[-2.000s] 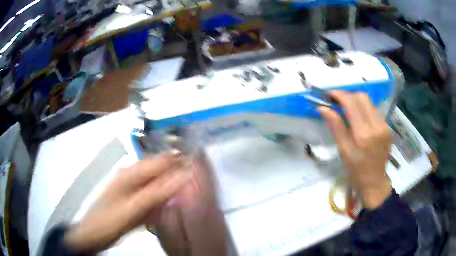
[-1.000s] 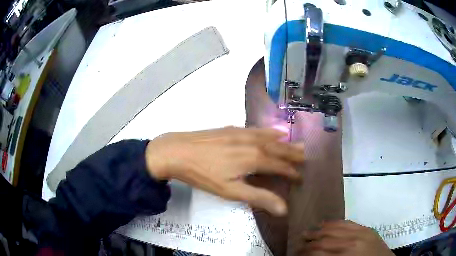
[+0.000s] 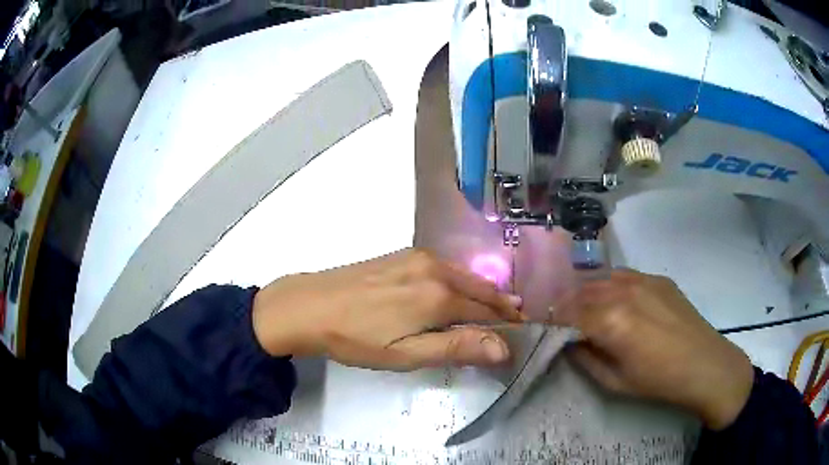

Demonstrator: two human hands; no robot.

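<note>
A brown fabric panel (image 3: 439, 195) lies under the presser foot (image 3: 511, 236) of the white and blue sewing machine (image 3: 745, 167), lit pink by the needle light. Its front part is folded up, with an edge trailing toward the ruler. My left hand (image 3: 391, 313) lies on the panel left of the needle, fingers spread, thumb toward the right. My right hand (image 3: 650, 336) grips the panel in front of the foot; its fingertips are partly hidden and blurred. A pale grey-beige curved strip (image 3: 236, 200) lies flat on the table at left.
The white table (image 3: 273, 336) has a printed ruler along its front edge. Scissors with yellow and red handles (image 3: 800, 363) lie at the right edge, partly cut off. A tension dial (image 3: 641, 153) sticks out of the machine head. A second table edge (image 3: 45, 236) stands at far left.
The brown panel has moved further back under the foot. My right hand has risen from the front edge to near the foot, lifting the panel's front part. My left hand stays beside the needle.
</note>
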